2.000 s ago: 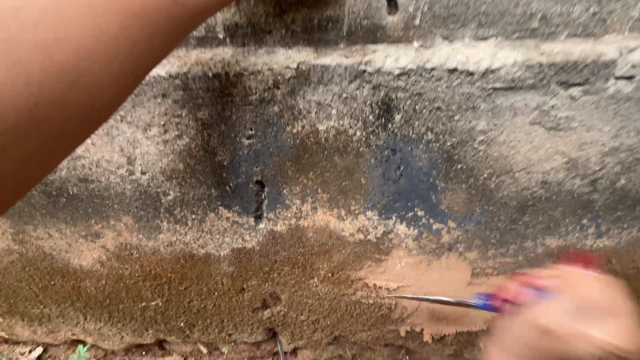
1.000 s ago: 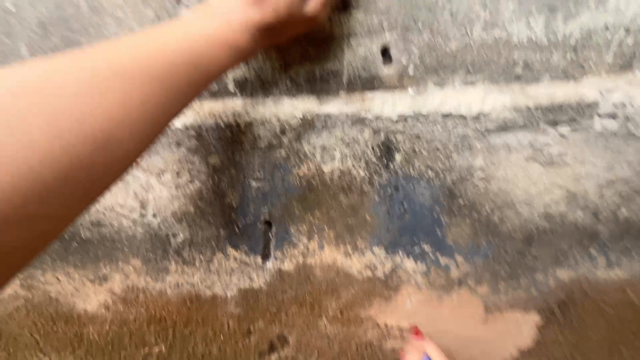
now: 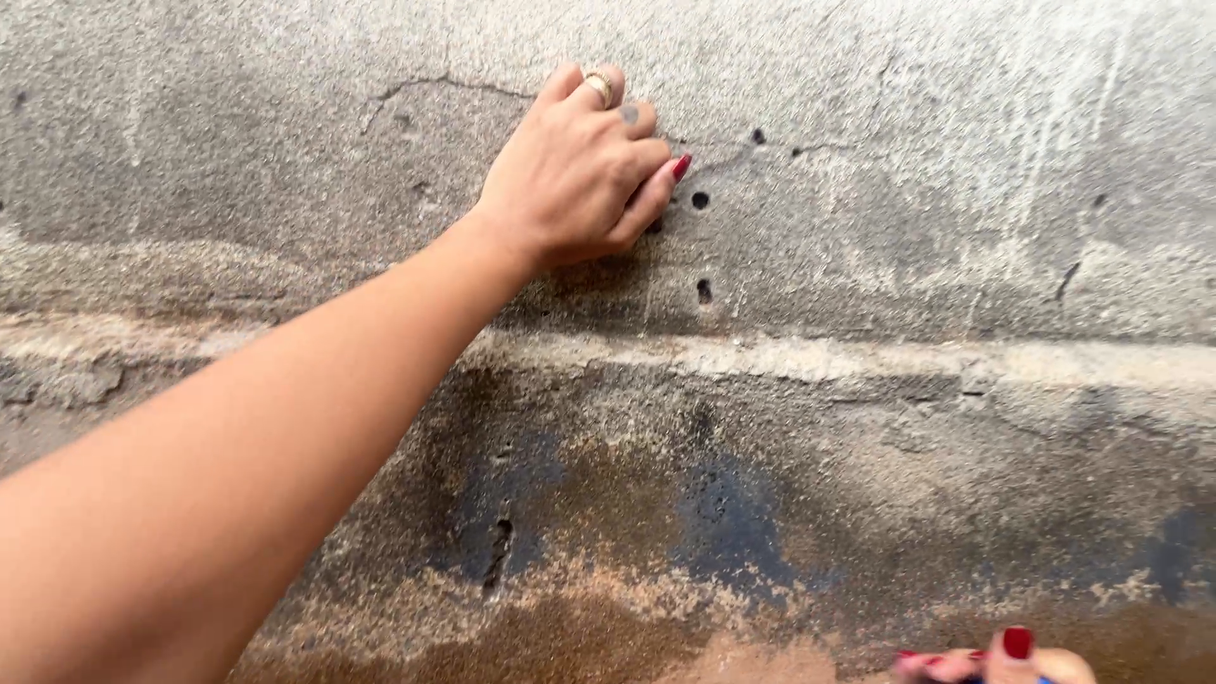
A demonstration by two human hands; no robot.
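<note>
My left hand [image 3: 589, 171] rests with curled fingers against the rough concrete wall [image 3: 902, 228], beside several small dark holes. It wears a ring and has red nails; whether anything is inside its fingers is hidden. At the bottom right edge, my right hand [image 3: 997, 660] is partly cut off, its red nails showing around a small piece of a blue handle [image 3: 1045, 679]. The rest of that tool is out of view. A smooth pinkish-tan patch [image 3: 760, 660] lies on the brown lower wall, left of my right hand.
A pale raised ledge [image 3: 855, 361] runs across the wall. Below it are dark stains, blue paint patches [image 3: 727, 522] and a vertical slot-like hole [image 3: 498, 556]. Thin cracks mark the upper wall.
The view has tilted up, bringing my left hand fully into sight. The thin pointed tool in my right hand, visible two seconds ago, is now mostly below the frame.
</note>
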